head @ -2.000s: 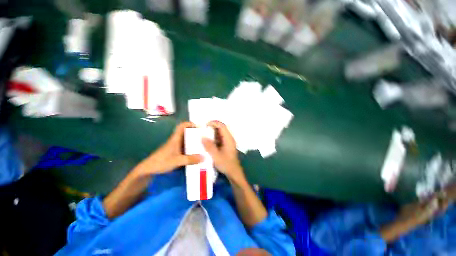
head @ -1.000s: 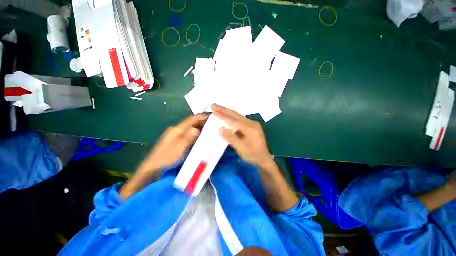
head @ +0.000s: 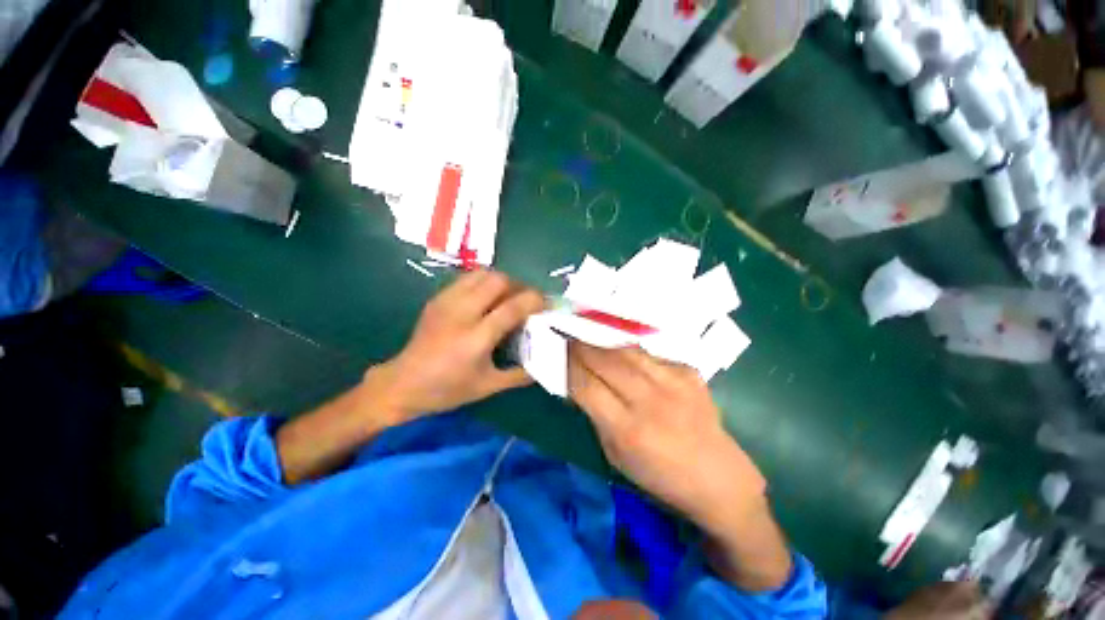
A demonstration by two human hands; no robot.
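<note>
A white folding carton (head: pixel 553 354) with a red block is held between both hands at the bench's near edge, its open end flaps towards the left. My left hand (head: pixel 454 333) has its fingers and thumb on the flap end. My right hand (head: pixel 648 418) grips the carton's body from below and right, and covers much of it. The pile of white inserts (head: pixel 679 291) lies fanned out just behind the carton. A stack of flat carton blanks (head: pixel 430 121) with red stripes lies at the upper left on the green bench (head: pixel 800 400).
An open carton (head: pixel 200 151) lies at the left near white discs (head: pixel 298 110) and a white bottle (head: pixel 281 22). Erected cartons (head: pixel 733 61) stand at the back. Many white bottles (head: pixel 969 97) line the upper right. Yellow rubber bands (head: pixel 602 211) lie behind the inserts.
The view has turned and shifted. The carton has gone from slanting down over my lap to lying crosswise by the inserts, its flap end now open. My right hand has moved onto its body.
</note>
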